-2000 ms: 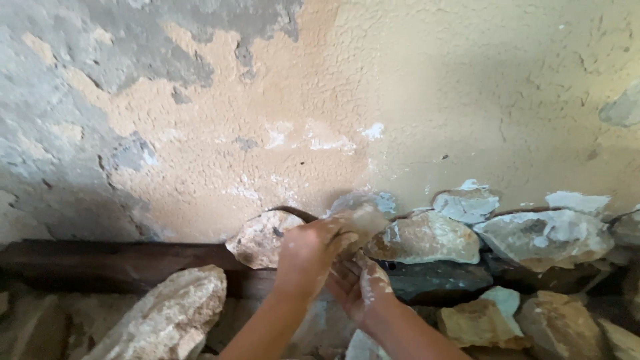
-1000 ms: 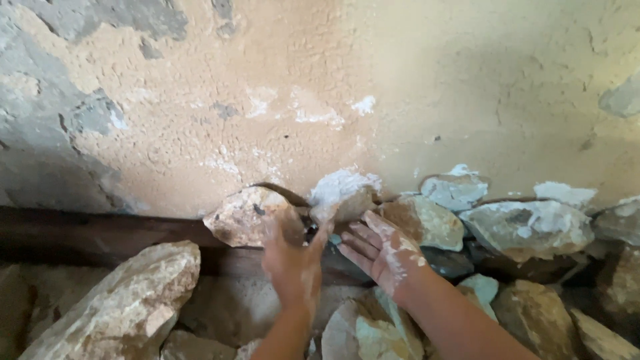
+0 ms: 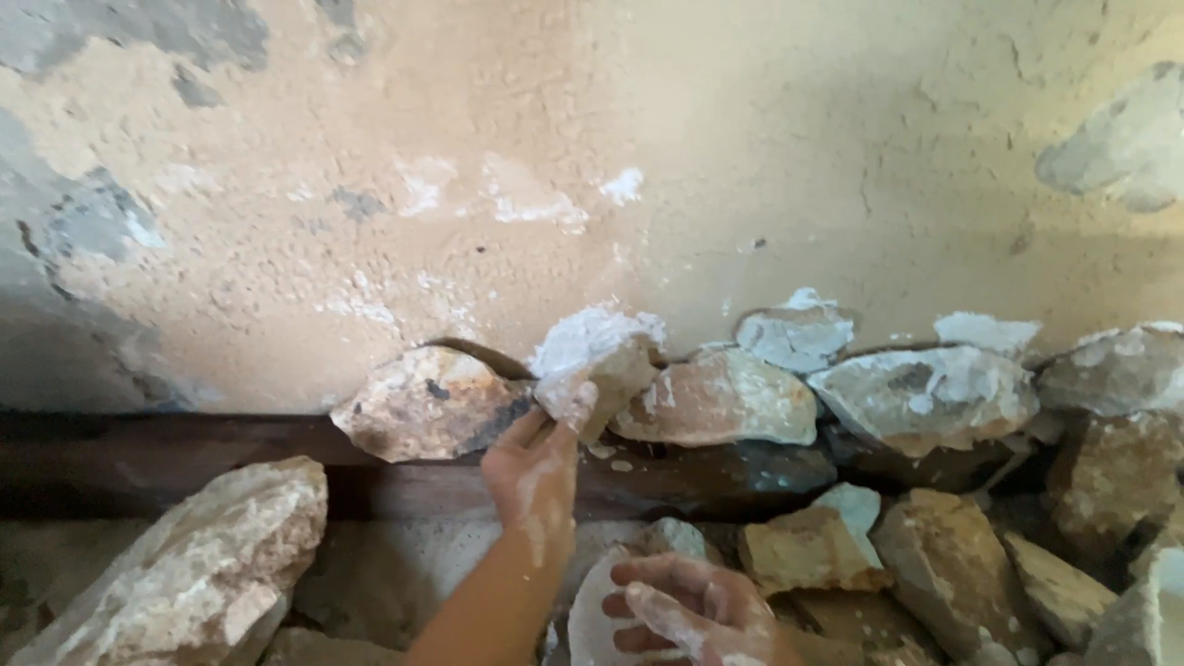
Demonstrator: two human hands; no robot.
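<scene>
My left hand (image 3: pixel 535 472) holds its fingers against the lower part of a stone (image 3: pixel 615 375) that carries white paste on its top and touches the wall. Smeared with the same white stuff, my right hand (image 3: pixel 698 610) is held lower down with fingers apart, holding nothing, in front of a pale stone (image 3: pixel 587 606). A brownish-white stone (image 3: pixel 430 402) lies just left of the pasted one, and a tan stone (image 3: pixel 726 398) lies to its right. The left hand's fingertips are partly hidden behind the stone.
A plastered wall (image 3: pixel 786 139) with peeling patches and white smears rises behind. Along its foot runs a dark brown ledge (image 3: pixel 185 453). A large rough stone (image 3: pixel 203 564) stands at lower left, and several loose stones, one brown (image 3: pixel 957 564), lie at lower right. More stones (image 3: pixel 930 393) line the wall.
My right hand has moved down, away from the pasted stone. My left hand is now at the stone's underside.
</scene>
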